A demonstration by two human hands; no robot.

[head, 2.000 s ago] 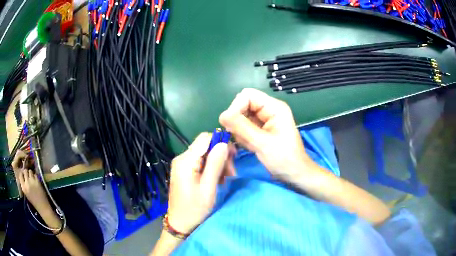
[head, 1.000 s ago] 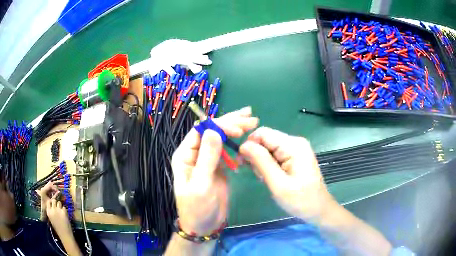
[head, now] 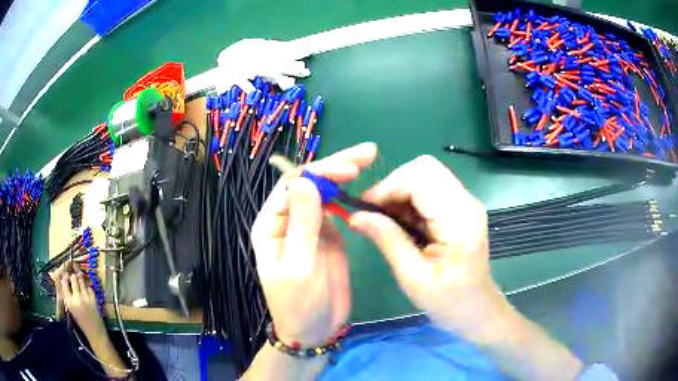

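Note:
My left hand (head: 301,245) grips a blue connector sleeve (head: 321,186) between thumb and fingers. A pale, brass-coloured tip (head: 284,165) points from it to the upper left. A red tube (head: 338,211) shows at its lower right side. My right hand (head: 431,238) is closed on a black cable (head: 364,204) whose end meets the blue sleeve. How deep the cable sits inside is hidden by my fingers. The pile of finished leads (head: 241,216) lies left of my hands, blue-red ends pointing away.
A black tray (head: 487,89) of blue-red pieces stands upper right. Black cables (head: 572,229) lie right, partly behind my right hand; a single cable (head: 483,153) lies near the tray. A white glove (head: 260,63) lies beyond the pile. A machine (head: 141,216) and a neighbour's hands (head: 78,294) are left.
Since two seconds ago the view has swung up to show the tray and glove. A black cable is now in my right hand at the blue sleeve. Since one second ago my right hand is slightly higher.

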